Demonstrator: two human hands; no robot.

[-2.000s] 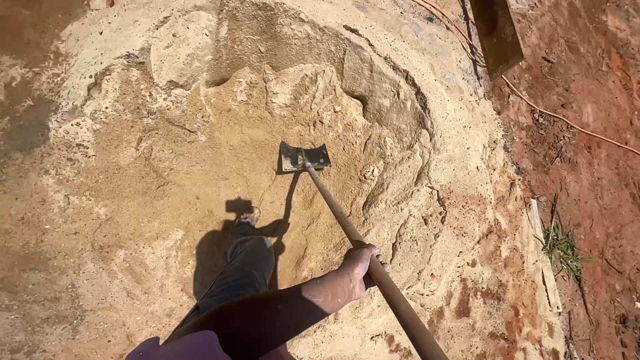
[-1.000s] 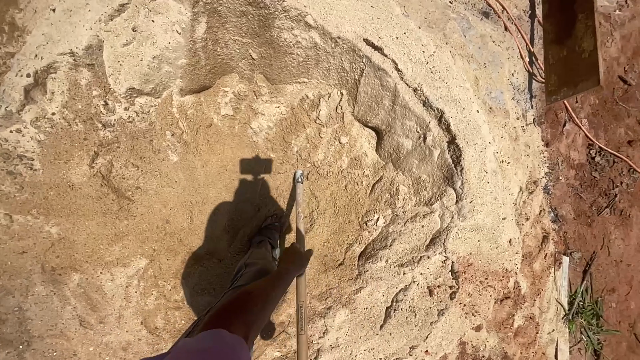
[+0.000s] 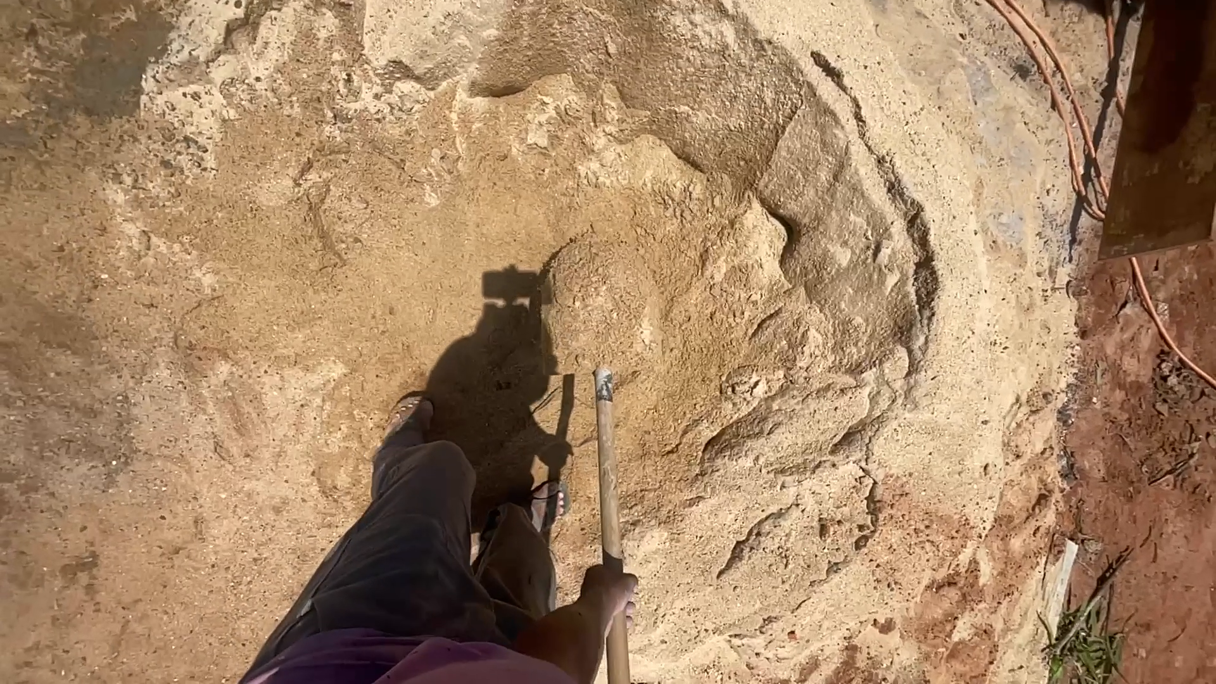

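Observation:
My left hand point(image 3: 608, 591) is closed around the long wooden handle point(image 3: 609, 475) of a hoe-like tool, below the middle of the view. The handle runs almost straight up from the bottom edge to a grey metal-looking end point(image 3: 603, 385) over pale, damp-looking sand or mortar mix point(image 3: 456, 218). Its blade cannot be told apart clearly from the material; a rounded sandy patch point(image 3: 603, 304) lies just beyond the end. My right hand is out of view. My sandalled feet point(image 3: 410, 410) stand in the material, left of the handle, beside my shadow.
A ragged raised ridge point(image 3: 836, 228) of the material curves around the top and right. Orange cord or hose point(image 3: 1069, 114) lies at the upper right beside a brown board or metal sheet point(image 3: 1164, 142). Red soil point(image 3: 1140, 456) and a grass tuft point(image 3: 1092, 641) are at the right.
The handle was slanted with a dark blade showing two seconds ago; it now stands almost upright in the view. Both feet now show. My left hand has kept its hold.

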